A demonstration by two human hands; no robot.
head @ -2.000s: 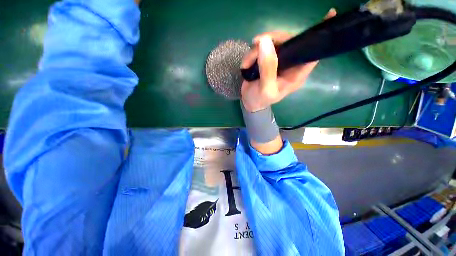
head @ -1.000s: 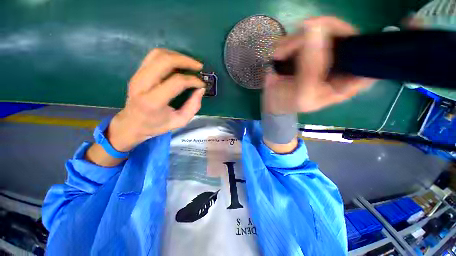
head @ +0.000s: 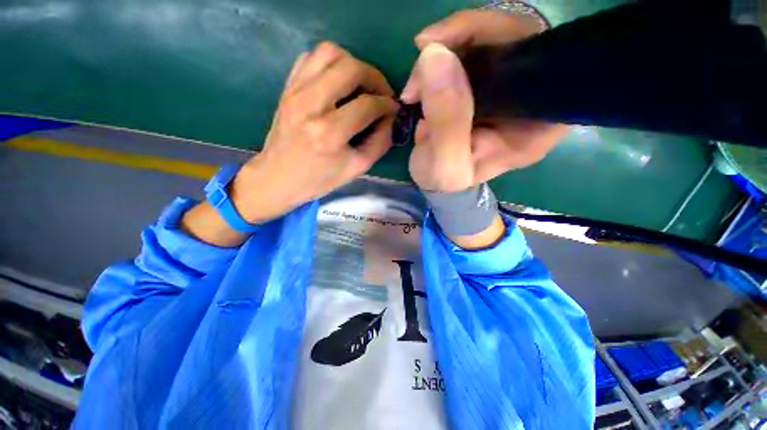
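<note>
My left hand (head: 324,130), with the blue wristband, pinches a small black part (head: 405,123) between thumb and fingers. My right hand (head: 462,109), with the grey wristband, grips the thick black electric screwdriver (head: 622,76), which extends to the right. The two hands meet at the part, above the front edge of the green mat (head: 168,76). The screwdriver's tip is hidden by my right fingers. The screw dish (head: 523,8) shows only as a rim behind my right hand.
The green fan (head: 748,164) is cut off at the right edge. A black power strip (head: 622,235) and a white label (head: 551,225) lie along the bench edge at right. Grey floor with a yellow line (head: 109,155) is at left. Racks with blue bins (head: 643,369) stand at lower right.
My left arm has come down from the far left; my left hand has taken hold of the small black part. The screwdriver in my right hand is now at the part, away from the dish.
</note>
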